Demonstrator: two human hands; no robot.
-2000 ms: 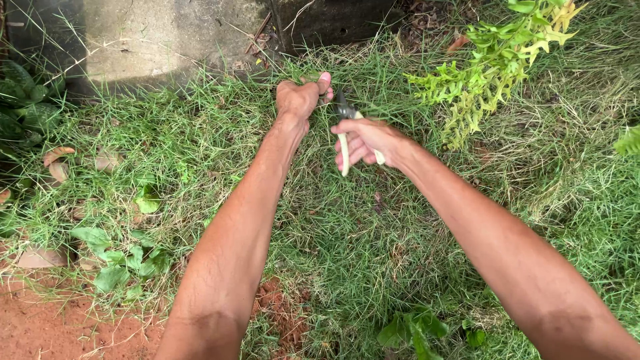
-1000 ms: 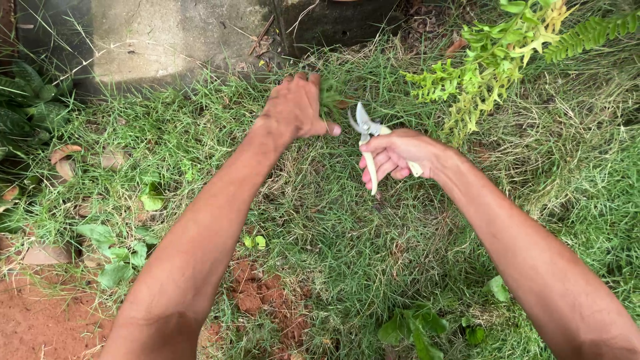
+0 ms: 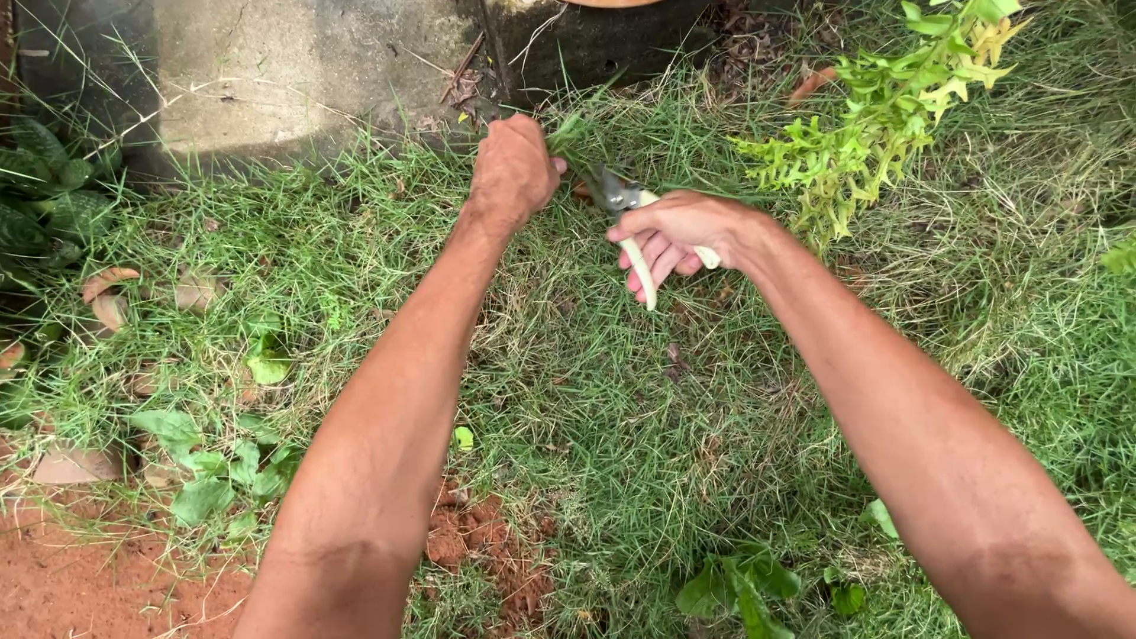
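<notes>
My left hand (image 3: pixel 516 167) is closed around a tuft of green grass (image 3: pixel 571 133) just in front of the concrete slab, its blades sticking out to the right of the fist. Close to its right, my right hand (image 3: pixel 679 238) holds a pair of pruning shears (image 3: pixel 614 193) with cream handles. The metal blades point up and left toward the grass beside my left hand; grass and blur partly hide their tips. The handles are spread apart, one of them hanging below my right thumb.
A concrete slab (image 3: pixel 248 80) runs along the top left, with a terracotta-coloured rim (image 3: pixel 612 3) at the top edge. A fern (image 3: pixel 874 115) leans in at the upper right. Broad-leaved weeds (image 3: pixel 204 470) and red soil (image 3: pixel 98 568) lie at the lower left.
My left hand was spread beside the shears one second ago and is now closed on grass. The shears, pointing more upward then, now tilt left toward that hand.
</notes>
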